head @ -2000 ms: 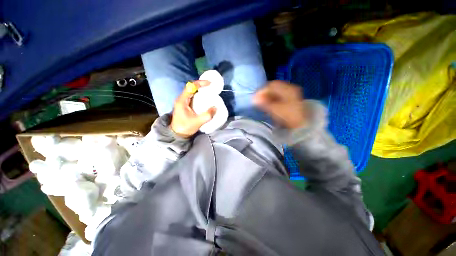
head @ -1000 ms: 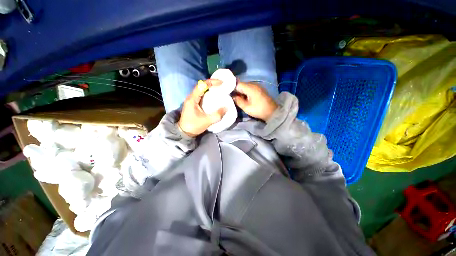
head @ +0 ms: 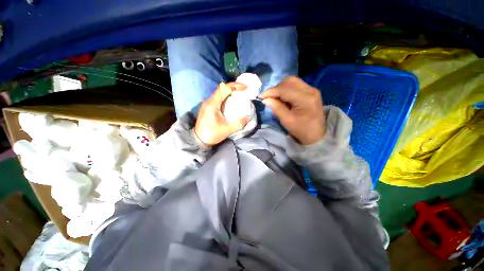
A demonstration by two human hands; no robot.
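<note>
A white two-lobed plush toy piece (head: 240, 107) is held over the lap, its smaller lobe pointing away from me. My left hand (head: 214, 119) grips it from the left side, with a yellow band (head: 225, 89) on one finger. My right hand (head: 299, 108) is just right of the piece, thumb and fingertips pinched together near the joint between the lobes. A small thin needle-like thing (head: 259, 98) shows at those fingertips, close to the plush. Its thread is too fine to follow.
An open cardboard carton (head: 90, 104) heaped with white plush pieces (head: 70, 186) stands at left. A blue perforated basket (head: 366, 100) is at right, with yellow plastic bags (head: 441, 122) beyond it. A red plastic object (head: 439, 231) is at lower right. A blue-covered table (head: 132, 24) crosses the top.
My right hand was blurred to the right of the plush, then came in against it, and now has drawn slightly back right with fingertips pinched. My left hand still holds the piece.
</note>
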